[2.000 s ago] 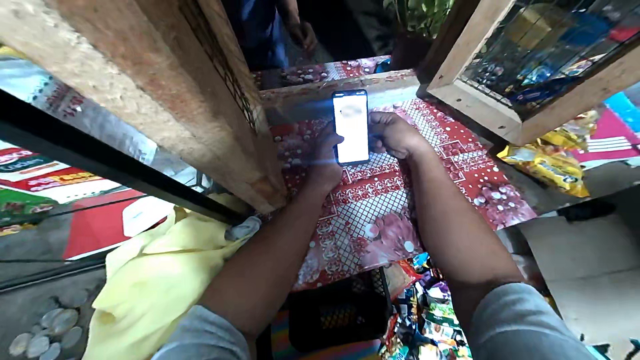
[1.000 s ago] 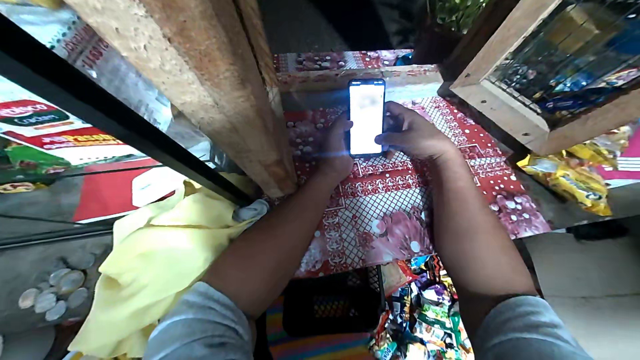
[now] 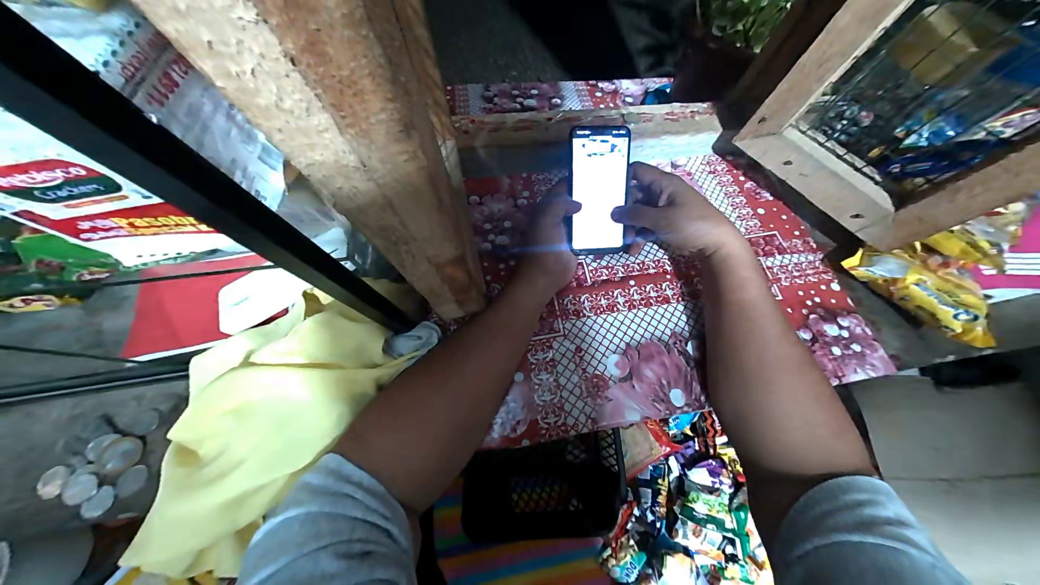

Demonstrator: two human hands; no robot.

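Note:
A smartphone [image 3: 600,191] with a lit, mostly white screen is held upright over a red and white flowered table cover [image 3: 634,325]. My left hand [image 3: 554,231] grips its left edge, with the thumb at the side of the screen. On the other side, my right hand [image 3: 678,211] holds the right edge, and its thumb reaches to the lower right of the screen. The fingers behind the phone are mostly hidden.
A thick wooden post [image 3: 390,154] rises left of my hands, beside a yellow cloth [image 3: 276,422] and coins [image 3: 101,471]. Below are a black plastic basket [image 3: 536,496] and colourful snack packets [image 3: 699,504]. At right are a wood-framed mesh panel [image 3: 837,171] and yellow packets [image 3: 926,292].
A person seen beyond the wooden sill two seconds ago is out of view. The right thumb was over the lower screen a second ago and now sits at its right edge. Both hands keep the phone.

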